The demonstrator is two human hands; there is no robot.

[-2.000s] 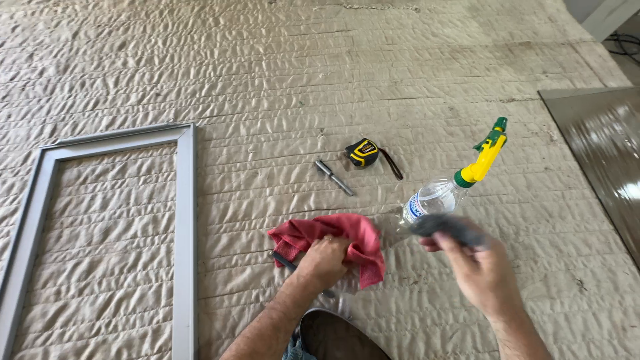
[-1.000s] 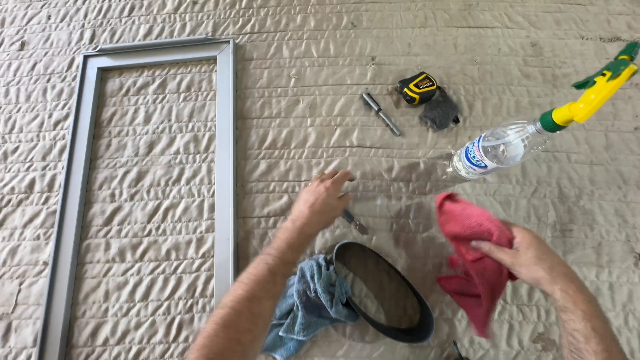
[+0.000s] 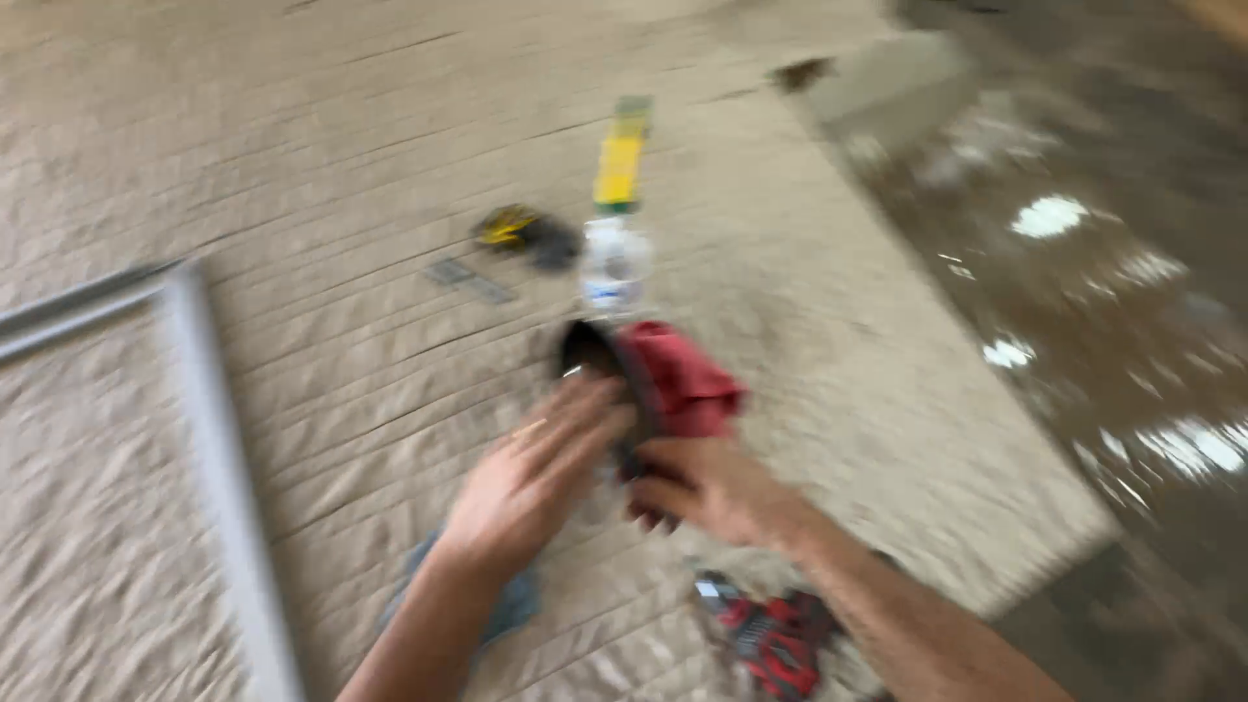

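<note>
A dark object with an oval rim (image 3: 641,390), perhaps a container, is tilted in the middle of the blurred view. My left hand (image 3: 541,478) reaches to its opening, fingers stretched and partly over it; whether they hold anything is unclear. The curled fingers of my right hand (image 3: 707,487) grip its lower edge. Against its far right side lies a red cloth (image 3: 682,380). Beyond it is a clear spray bottle (image 3: 614,258) with a yellow and green trigger head. A blue cloth (image 3: 512,604) is partly hidden under my left forearm.
A grey frame (image 3: 219,458) lies at left on the quilted beige blanket (image 3: 390,156). A yellow and black tape measure (image 3: 507,226), a dark wad (image 3: 554,244) and a metal tool (image 3: 468,280) lie beyond my hands. A red and black power tool (image 3: 780,643) lies near my right forearm. Shiny brown sheet (image 3: 1102,292) at right.
My right hand has let go of the red cloth and now grips the dark oval-rimmed object. My left hand has moved to that object's opening. The view has swung to the right.
</note>
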